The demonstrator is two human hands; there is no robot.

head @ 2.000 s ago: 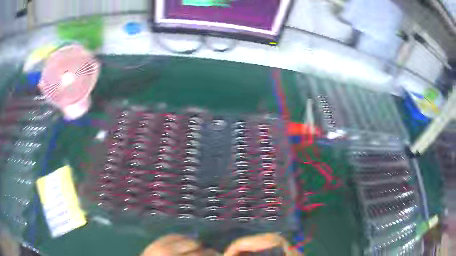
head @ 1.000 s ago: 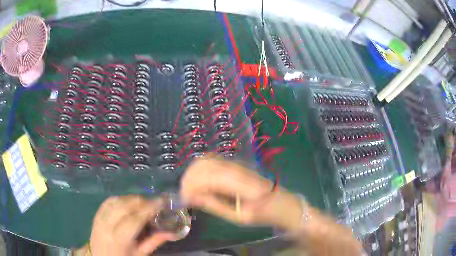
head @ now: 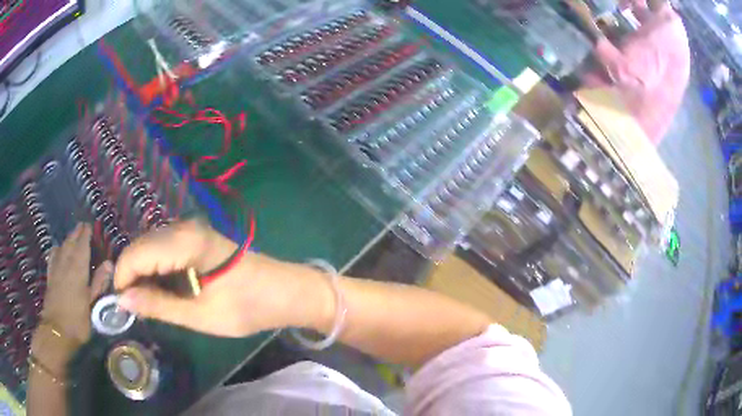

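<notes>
My right hand point(head: 195, 284) is closed around a black test probe point(head: 193, 281) with a brass-coloured end and a red cable. Its thumb and fingertips are at a pale-ringed round component point(head: 112, 314) and seem to pinch it. My left hand point(head: 67, 284) lies left of it with fingers apart, over the edge of the blister tray point(head: 58, 193). I see nothing in it; its palm side is hidden. The round metal fixture point(head: 132, 370) sits just below the component at the bench edge. Rows of dark components with red leads fill much of the tray.
Red wires point(head: 216, 130) lie loose beyond my right hand. Another clear tray point(head: 378, 101) holds rows of parts on the right. A box with cardboard point(head: 618, 154) stands beside the bench. A person in pink point(head: 655, 69) is at the upper right.
The view has swung right, so the main tray is now at the left edge. My left hand has left the round fixture and spread beside the tray. My right hand is now at a component.
</notes>
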